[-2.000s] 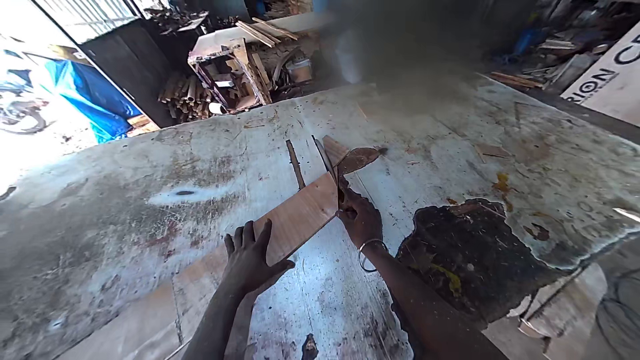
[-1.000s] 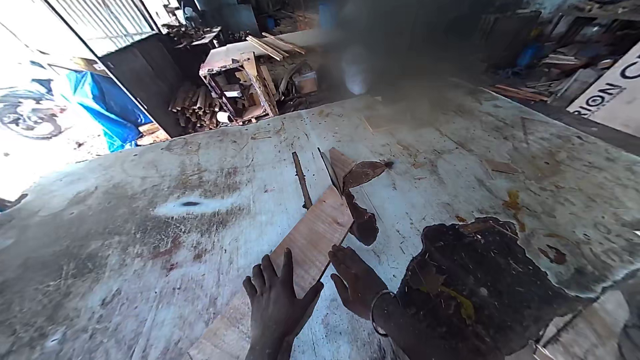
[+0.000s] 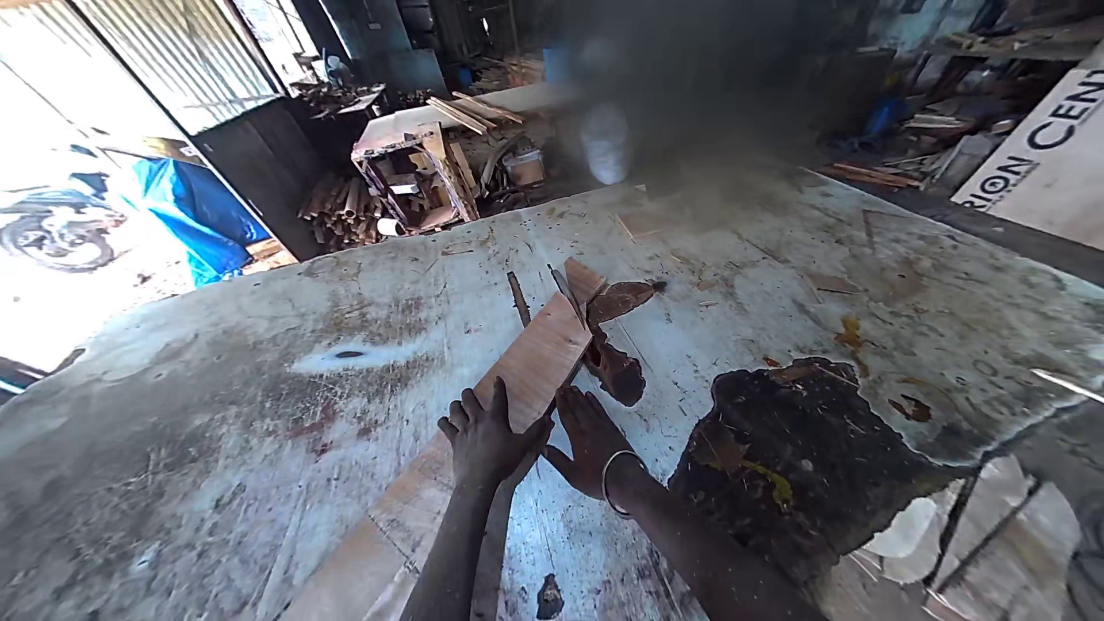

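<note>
A long light-brown wooden board (image 3: 542, 352) lies diagonally on the worn worktable. My left hand (image 3: 490, 435) rests on it, fingers spread. Beside the board's right edge, my right hand (image 3: 595, 444), with a metal bangle at the wrist, lies with its thumb apart, fingertips near or touching that edge. Just beyond the right fingertips is a dark-brown wooden handle-like piece (image 3: 619, 373), partly hidden by the board. A thin blade-like strip (image 3: 567, 289), a small wood offcut (image 3: 584, 278) and a brown pointed piece (image 3: 623, 300) cluster at the board's far end. A narrow dark stick (image 3: 518, 297) lies left of them.
The worktable (image 3: 207, 371) has a ragged dark patch (image 3: 785, 457) at right, with debris on it. Thin wood scraps (image 3: 832, 283) lie farther back. Beyond the table stand a wooden frame (image 3: 414, 181) full of offcuts, stacked wood and a blue tarp (image 3: 194, 216). A dark blur covers the upper middle.
My right hand was at the brown handle-like piece two seconds ago; it has let go and moved back toward me along the board's edge. My left hand stays on the board.
</note>
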